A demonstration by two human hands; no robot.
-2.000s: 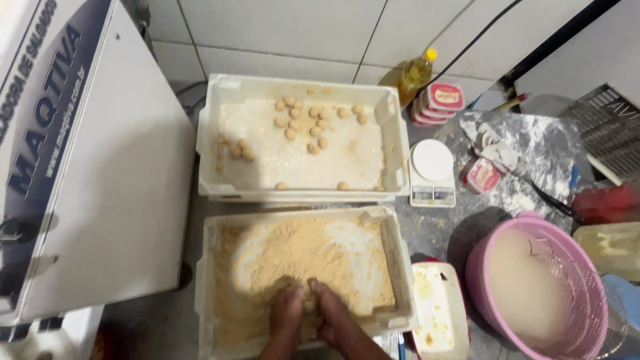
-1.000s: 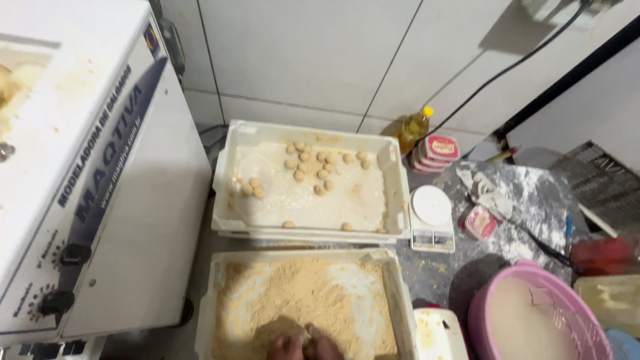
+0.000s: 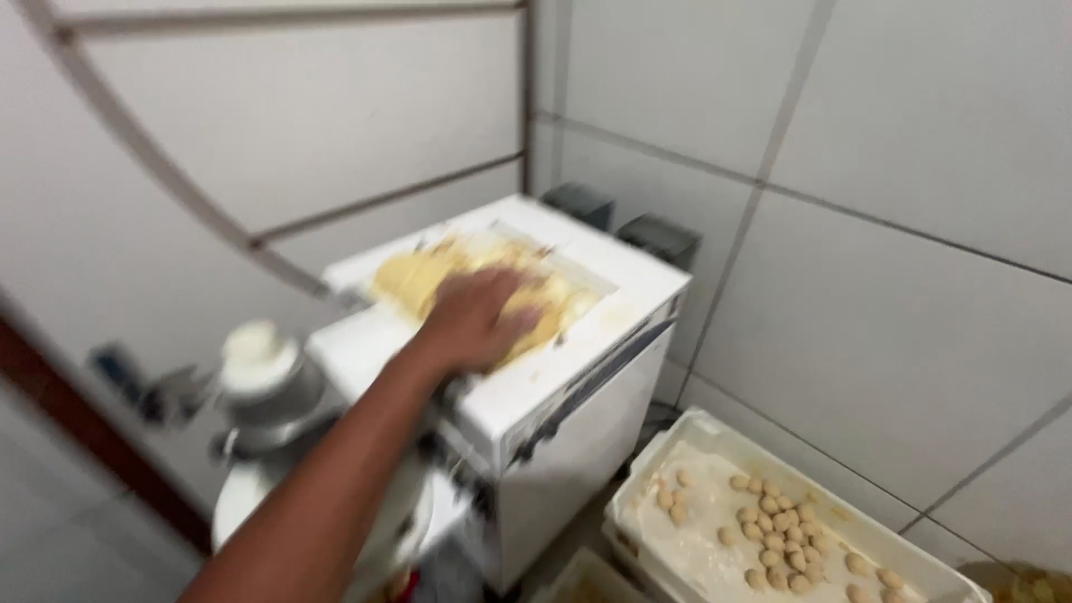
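Observation:
One hand, seemingly my left hand (image 3: 481, 322), reaches from the bottom left onto a mass of yellow dough (image 3: 410, 280) in the top opening of a white snack-forming machine (image 3: 578, 452). The hand is blurred; its fingers are spread and rest on or just over the dough, and whether they grip any is unclear. My right hand is out of view. At lower right, a white plastic tray (image 3: 888, 523) holds several small breaded balls (image 3: 783, 536).
Tiled walls (image 3: 904, 142) rise behind the machine. Left of it stands a grey and white appliance (image 3: 268, 394), partly behind the forearm. Part of another tray (image 3: 586, 578) shows at the bottom edge, and dark boxes (image 3: 662, 239) sit behind the machine.
The view has swung far left to the machine. Both hands were together in the crumb tray earlier; now one is at the dough. More balls lie in the upper tray than before.

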